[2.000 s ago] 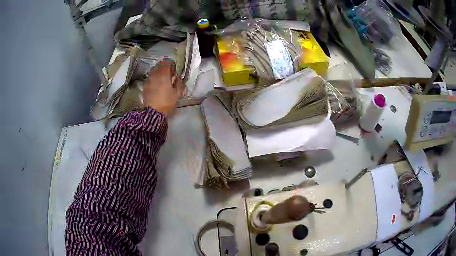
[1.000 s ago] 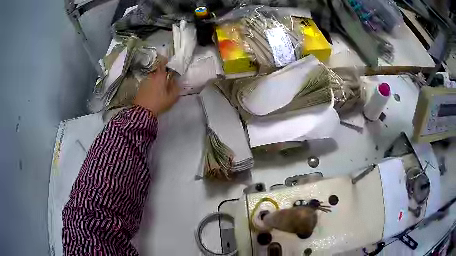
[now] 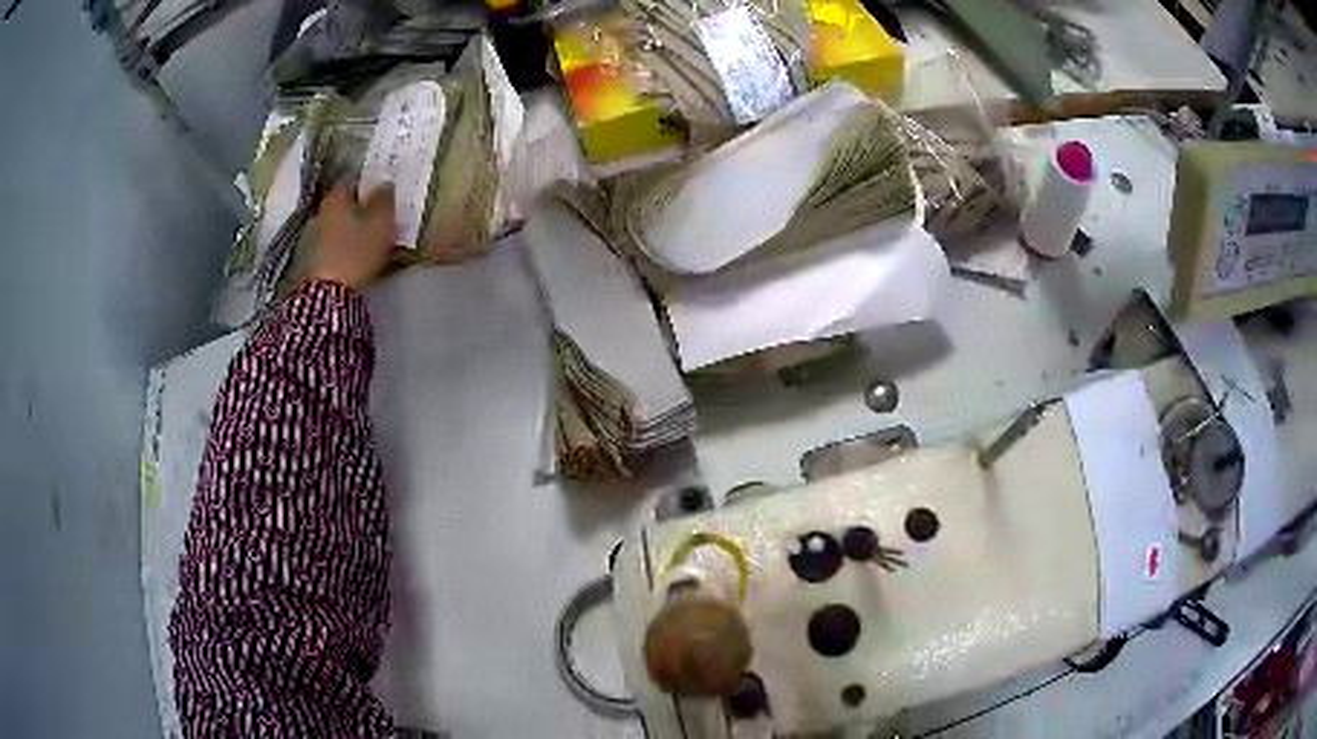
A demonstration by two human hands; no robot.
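My left hand [image 3: 351, 238] is at the back left of the table, against the lower edge of the khaki bundles [image 3: 465, 195]. Its fingertips are partly lost among the layers, so I cannot tell if they grip. A white paper pattern strip with writing [image 3: 406, 152] lies on the bundles just right of my fingers. More layered khaki pieces [image 3: 282, 181] stand left of the hand. A bundle with a white top layer and fanned end [image 3: 614, 325] lies right of the hand, touching nothing of it. My right hand is not in view.
A curved khaki bundle [image 3: 780, 181] lies over white paper [image 3: 809, 296] at centre. Yellow-red boxes [image 3: 614, 87] and a plastic-wrapped bundle are behind. The sewing machine head [image 3: 924, 563] fills the lower right, with a thread cone [image 3: 1059, 202] and control panel [image 3: 1249, 224] beyond.
My left hand has moved left along the bundles. The written pattern strip now shows flat on khaki layers where the hand and crumpled white pieces were. The view has shifted, moving the table's things up.
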